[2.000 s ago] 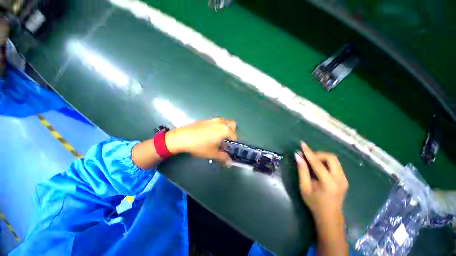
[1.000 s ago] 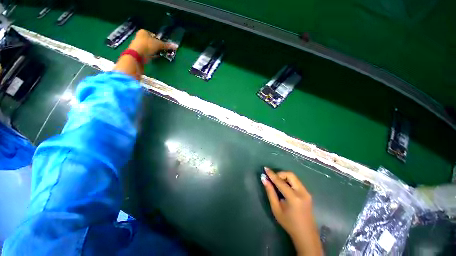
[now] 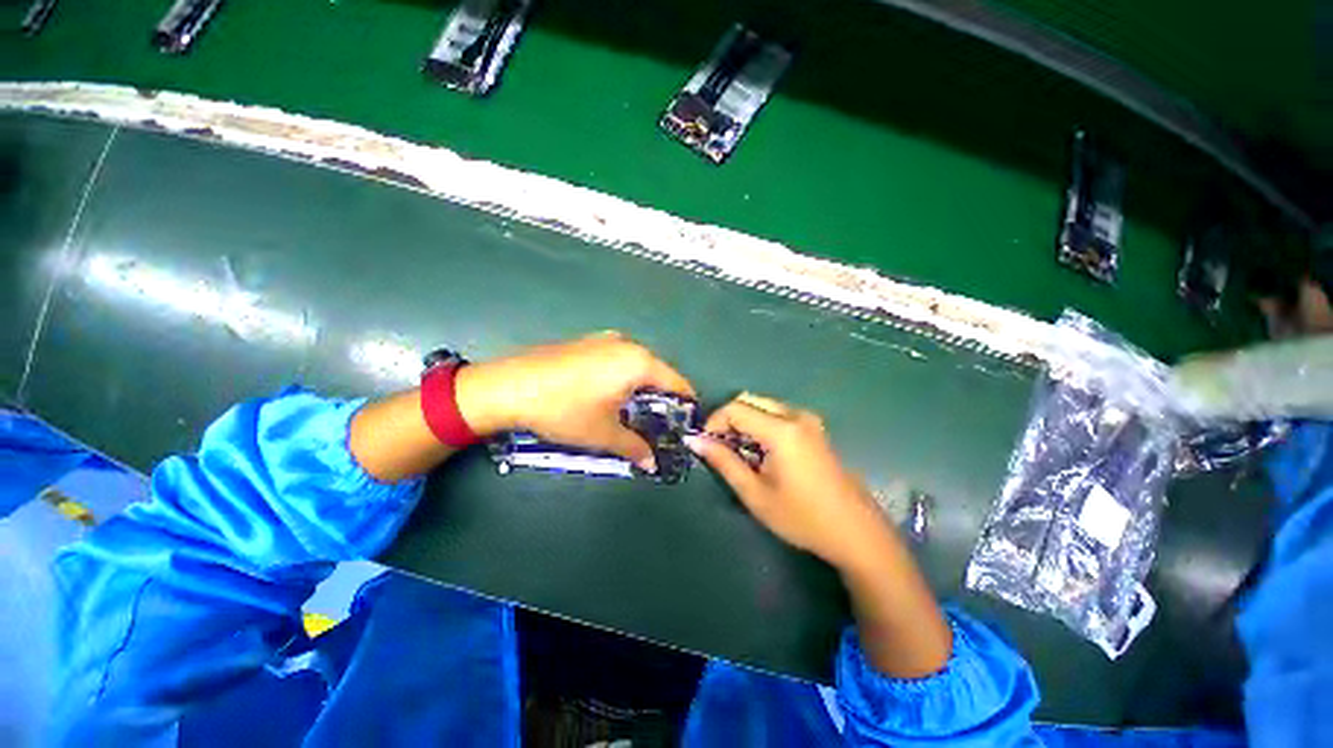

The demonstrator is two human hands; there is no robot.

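An open phone unit [image 3: 665, 424] lies on the dark-green bench in front of me. Its circuit-board end points right, and a long pale strip shows below my left wrist. My left hand [image 3: 592, 392] is over the unit and grips it, hiding its middle. My right hand [image 3: 782, 471] has its fingertips at the board end, touching it or very close. A thin dark tool [image 3: 746, 449] lies in my right fingers; its exact type is unclear. Anything small between the fingertips is hidden.
Several phone units [image 3: 727, 95] lie spaced along the green belt beyond the white edge strip [image 3: 614, 219]. A clear plastic bag [image 3: 1060, 512] with dark contents is at the right. Small loose parts [image 3: 918, 512] lie near my right forearm. Another person's sleeve [image 3: 1294, 570] is at the right edge.
My left hand has come back from the belt with a phone unit, now at the bench. My right hand has moved to the unit's board end. The view has shifted.
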